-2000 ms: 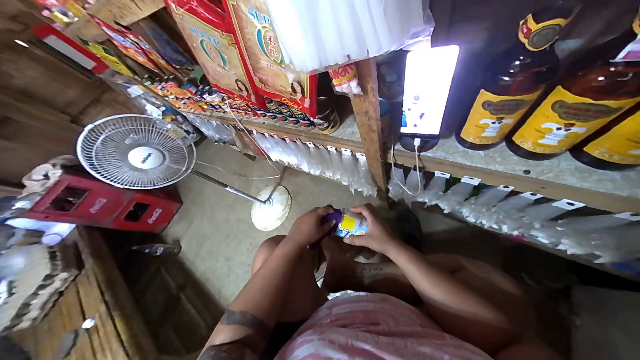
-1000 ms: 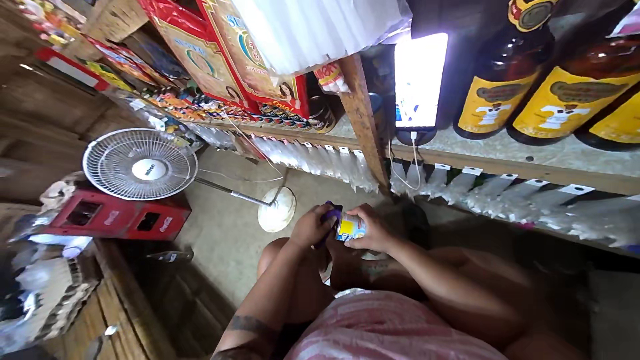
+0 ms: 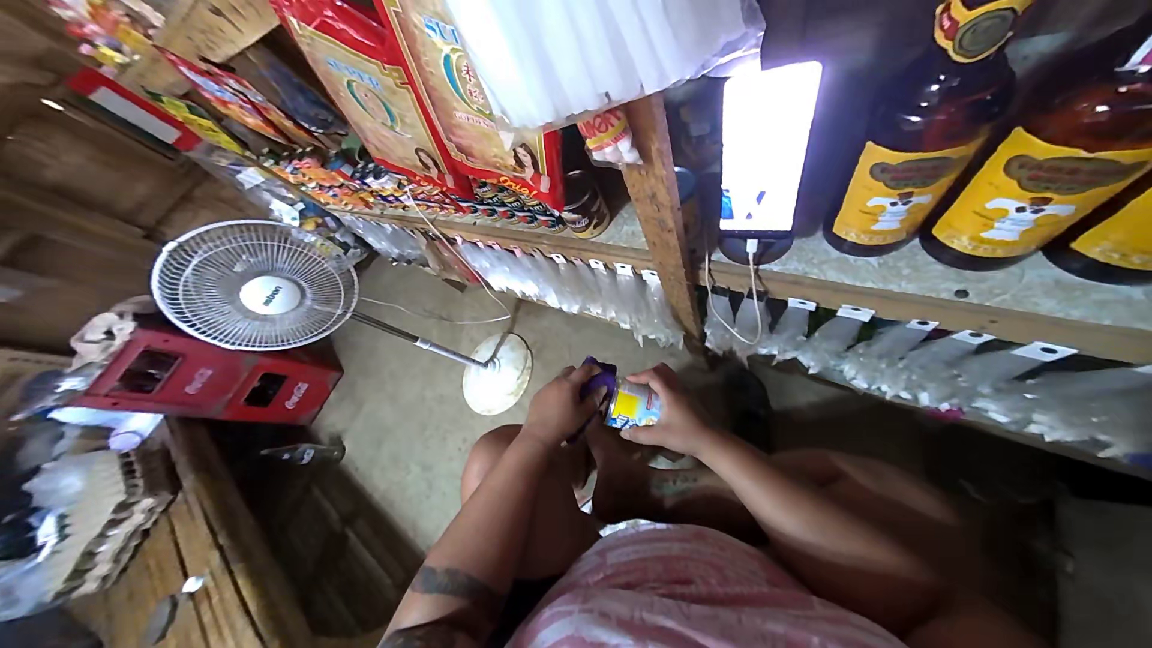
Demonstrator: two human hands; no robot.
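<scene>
My right hand [image 3: 670, 409] grips a small can [image 3: 634, 405] with a blue, white and yellow label, its fingers wrapped around one end. Against the can's other end, my left hand [image 3: 562, 403] holds a purple item [image 3: 598, 380], perhaps a cloth or packet; its exact kind cannot be told. Both hands are close together above my lap. The fingers hide part of each item.
A white stand fan [image 3: 270, 295] stands at the left by red plastic bottle crates [image 3: 202, 382]. Ahead are a wooden shelf edge [image 3: 954, 317], brown glass bottles [image 3: 913, 180], a lit smartphone [image 3: 769, 148] on a cable and hanging plastic bags [image 3: 567, 283]. An egg tray [image 3: 112, 526] lies at lower left.
</scene>
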